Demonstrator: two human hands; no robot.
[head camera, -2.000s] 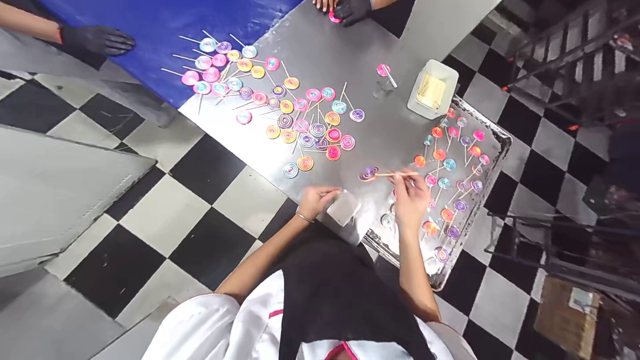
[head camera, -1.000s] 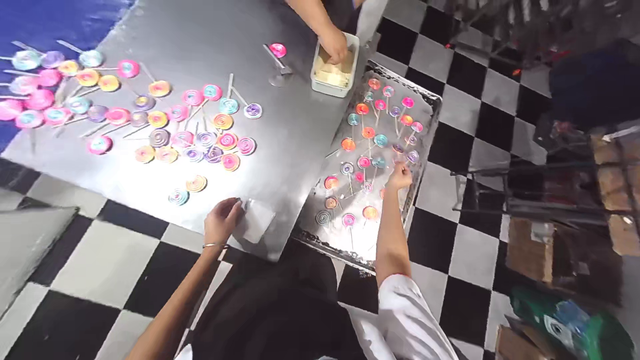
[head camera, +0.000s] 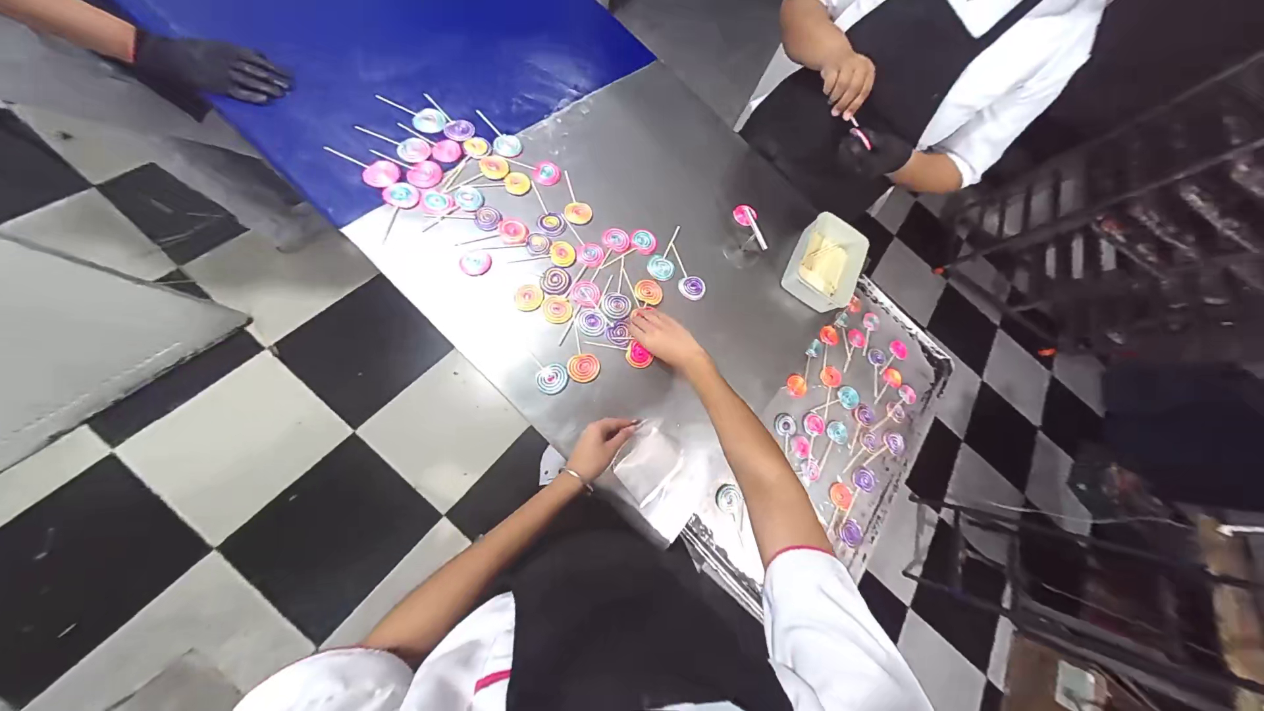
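Many spiral lollipops on sticks (head camera: 584, 293) lie spread over the steel table (head camera: 538, 405). My right hand (head camera: 667, 338) reaches across to the near edge of this group, its fingers at a pink lollipop (head camera: 639, 355); whether they grip it or a stick I cannot tell. My left hand (head camera: 600, 446) has its fingertips together at the corner of a stack of clear plastic wrappers (head camera: 649, 464) by the table's near edge; whether it pinches one is unclear. More lollipops (head camera: 836, 432) lie on a lined metal tray (head camera: 933, 370) to the right of my right forearm.
A white plastic tub (head camera: 826, 262) holding sticks stands beyond the tray. Left of it, a pink lollipop (head camera: 745, 214) lies near a small clear object. A co-worker at the top right holds a small pink item; another person's black-gloved hand (head camera: 222, 69) rests on the blue sheet (head camera: 395, 49).
My right hand has moved from the tray to the lollipops on the table. The co-worker's hand has left the white tub. My left hand stays by the wrappers. The view has shifted.
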